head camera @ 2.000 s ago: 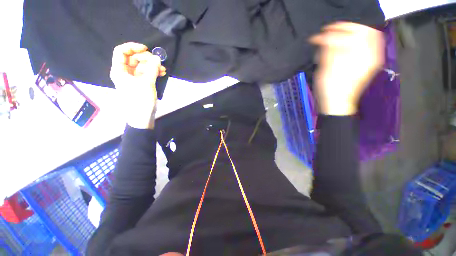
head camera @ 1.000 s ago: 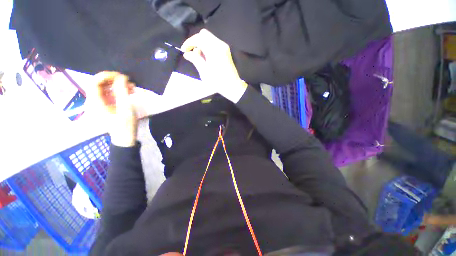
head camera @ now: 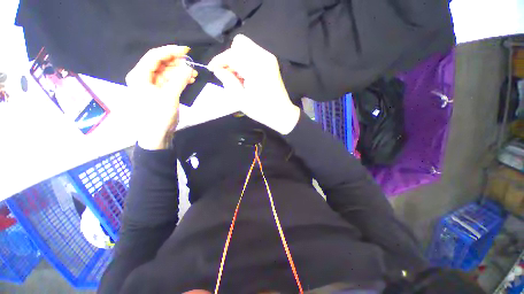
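The black coat (head camera: 115, 40) lies spread over the white table, with a shiny grey lining strip (head camera: 214, 18) showing near the top. My left hand (head camera: 161, 74) pinches the coat's near edge together with a small metal button (head camera: 188, 60). My right hand (head camera: 253, 77) is close on its right and holds a thin bright needle (head camera: 200, 66) that points left at the button. The needle's tip is at the button; whether it is in the cloth cannot be told. No thread can be made out.
A smartphone (head camera: 77, 99) and a small grey disc (head camera: 24, 84) lie on the white table (head camera: 34, 149) at the left. Blue crates (head camera: 51, 218) stand below it. A purple liner (head camera: 422, 115) with black items (head camera: 379, 123) hangs at the right, and another blue crate (head camera: 465, 235) stands on the floor.
My right hand first came in from the right to the button with the needle. My left hand, blurred and off the cloth a second ago, is back on the coat edge at the button.
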